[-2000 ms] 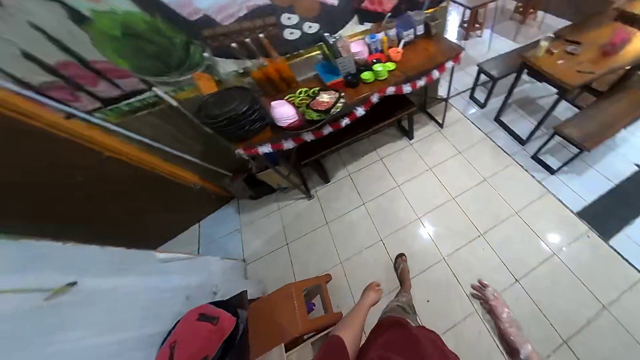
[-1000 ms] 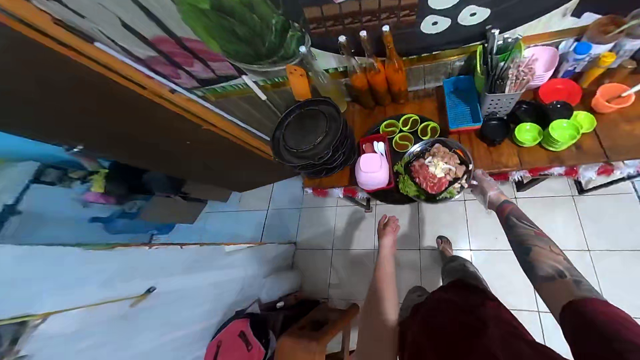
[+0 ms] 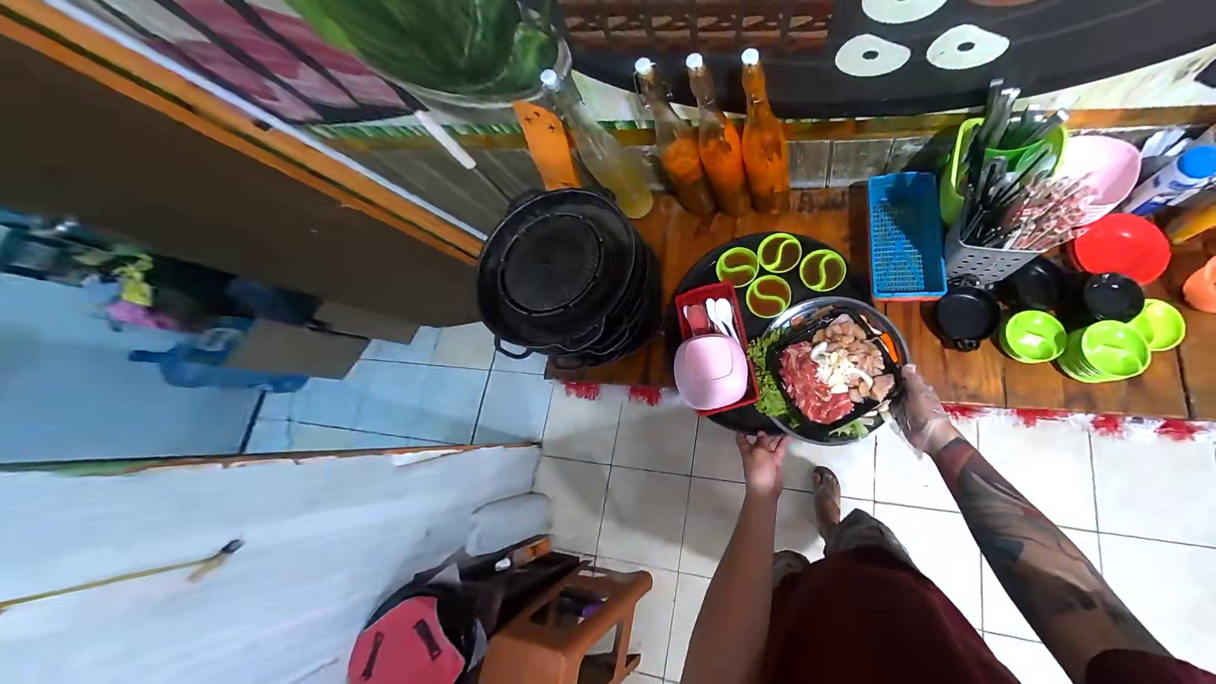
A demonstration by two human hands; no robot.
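Note:
A round black tray [image 3: 698, 275] lies at the front edge of the wooden table. It bears several green divided sauce cups [image 3: 780, 253], a red basket [image 3: 751, 391] with white spoons and a pink lidded container [image 3: 711, 371], and a steel bowl [image 3: 832, 440] of raw meat [image 3: 823, 380] with leafy greens. My left hand [image 3: 762, 463] touches the tray's near rim, its fingertips partly hidden under it. Wearing a clear plastic glove, my right hand [image 3: 918, 410] is at the right rim of the steel bowl; its grip there is partly hidden.
Stacked black pans [image 3: 570, 275] stand left of the tray, glass bottles [image 3: 765, 142] behind it. To the right are a blue basket [image 3: 905, 237], a cutlery holder [image 3: 988, 256] and green bowls [image 3: 1111, 350]. An orange stool [image 3: 570, 627] and a red bag [image 3: 408, 646] are at the lower left.
The view has come much closer to the table. My left hand has moved up to the tray's near rim since a second ago. My right hand stays by the steel bowl.

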